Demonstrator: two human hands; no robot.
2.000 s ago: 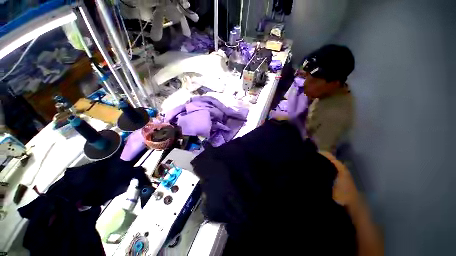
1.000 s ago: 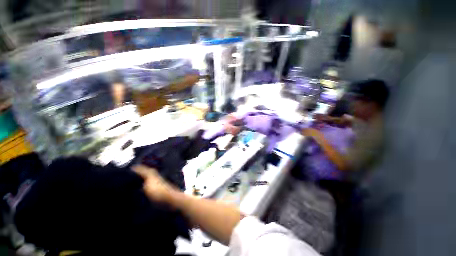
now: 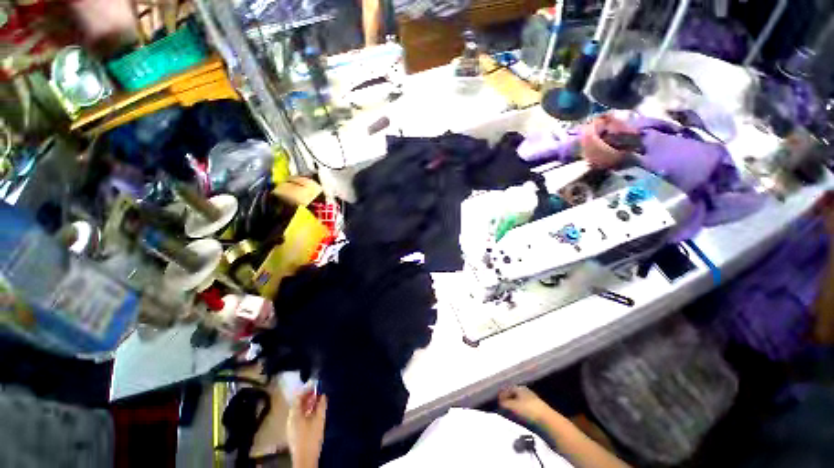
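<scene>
Dark cloth (image 3: 370,302) lies in a heap left of the white sewing machine (image 3: 585,228) and hangs over the table's front edge. My left hand (image 3: 309,402) is low in the picture, against the left side of the hanging cloth; whether its fingers grip the cloth is unclear. My right hand (image 3: 519,400) is at the table's front edge, below the machine bed, with fingers curled and no cloth in it. A slim black tool (image 3: 615,297) lies right of the needle area.
Purple fabric (image 3: 681,160) and a pink-red basket (image 3: 608,142) are behind the machine. Dark thread cones (image 3: 569,99) stand at the back. A side table (image 3: 165,361) at left has spools and a yellow box (image 3: 294,247). Part of another person shows at the right edge.
The dark bundle, held up over the machine and then carried left by my right hand, is now down at the left. My right hand has come back to the table edge. The view has turned left.
</scene>
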